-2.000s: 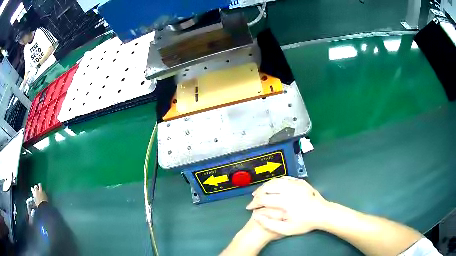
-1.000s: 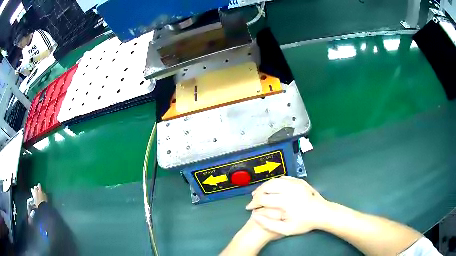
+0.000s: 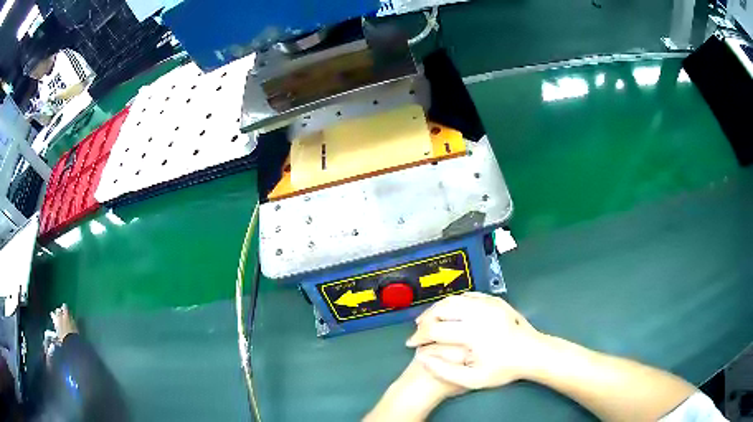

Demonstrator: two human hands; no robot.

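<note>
My right hand [image 3: 487, 334] is clasped over my left hand [image 3: 442, 367] at the front right of the press base [image 3: 330, 323]. No object shows in them; the left fingers are partly hidden. The base's black-yellow label has a round red button [image 3: 396, 295] between two arrows. Above it is the silver-grey plate [image 3: 355, 218]. On it lies the fixture with orange edges and a pale yellow pad [image 3: 363, 148], with no phone unit visible on it. The grey press head [image 3: 330, 82] is raised and tilted behind the pad.
A white perforated tray [image 3: 182, 124] and a red tray [image 3: 82, 173] are at left. A yellow-green hose [image 3: 243, 305] runs left of the base. Another person's hand [image 3: 62, 321] is at lower left; a person [image 3: 66, 74] is at upper left. A black pad [image 3: 720, 99] is at right.
The person at upper left has shifted posture and moved their arms. My clasped hands and the press show no clear change.
</note>
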